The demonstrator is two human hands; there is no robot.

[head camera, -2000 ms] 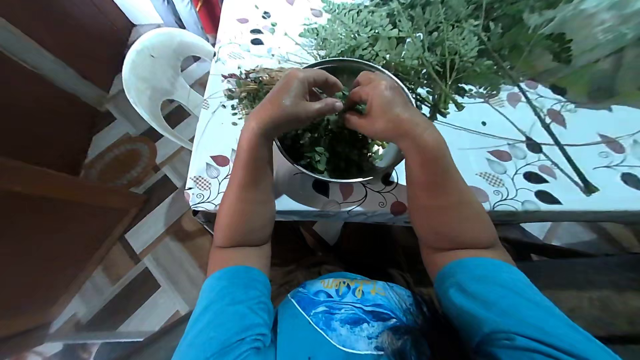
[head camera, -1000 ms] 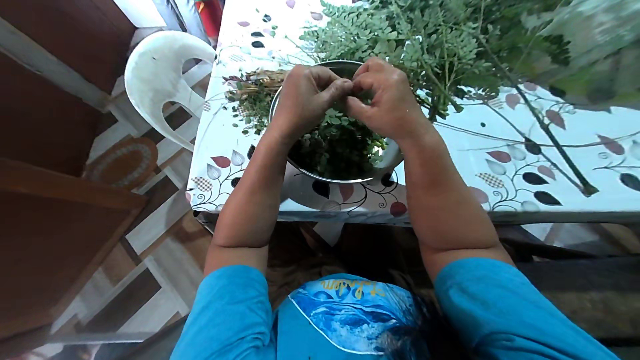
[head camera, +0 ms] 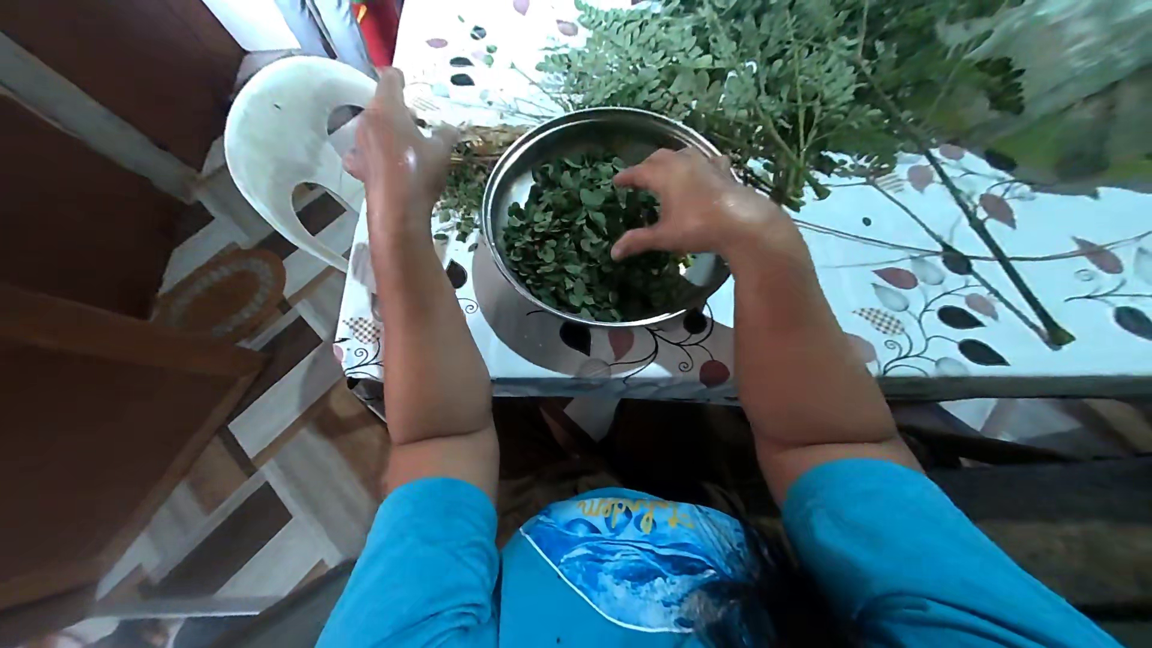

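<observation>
A round stainless steel bowl [head camera: 493,229] stands near the front edge of the table, with many small green leaves [head camera: 576,234] in it. My right hand [head camera: 693,202] is over the bowl's right side, thumb and fingers spread at the leaves, gripping nothing that shows. To the left of the bowl, over the table's left edge, my left hand [head camera: 400,148] is raised with its fingers apart; no object shows in it. A heap of stripped stems and bits of leaf [head camera: 463,184] lies beside the bowl's left side, partly behind my left hand.
Leafy green branches [head camera: 720,81] cover the back of the table, one thick stem [head camera: 990,243] reaching toward the front right. A clear plastic bag [head camera: 1080,99] lies at the far right. A white plastic chair [head camera: 279,117] stands left of the patterned tablecloth [head camera: 792,360].
My hands were together over the bowl and have parted. The left has moved left, past the rim; the right has lowered toward the leaves, with its fingers spread.
</observation>
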